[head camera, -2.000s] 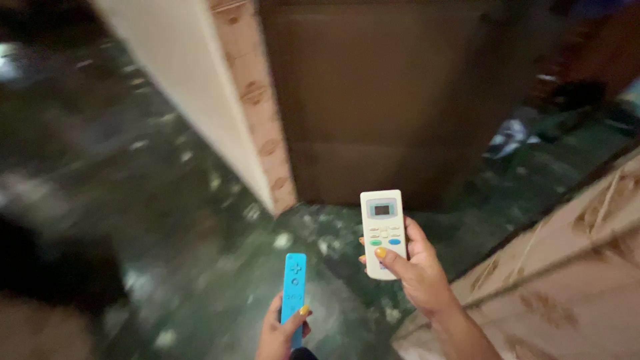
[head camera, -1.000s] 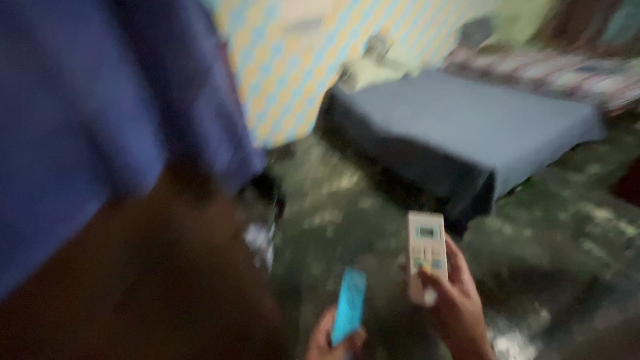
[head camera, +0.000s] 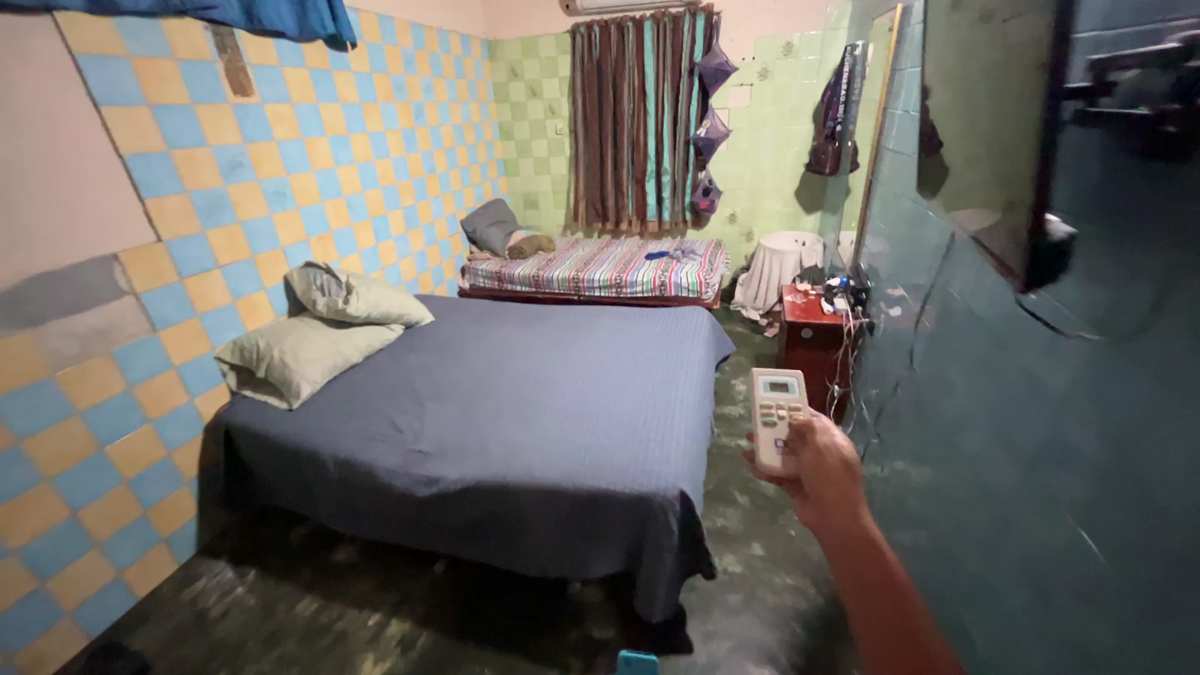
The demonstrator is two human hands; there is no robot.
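My right hand holds a white air conditioner remote control upright, its small screen and buttons facing me and my thumb over its lower buttons. At the bottom edge of the head view, only the top end of a blue Wii remote shows; my left hand is out of the frame. Partly cut off by the top edge, a white wall-mounted air conditioner is above the striped curtain.
A bed with a grey-blue cover fills the middle, green pillows at its left. Behind stands a smaller bed with a striped cover. A red cabinet with cables stands by the right wall, where a flat television hangs.
The view has swung from a doorway into the bedroom. My right hand, still on the white remote, is raised toward the far wall. My left hand has dropped out of view.
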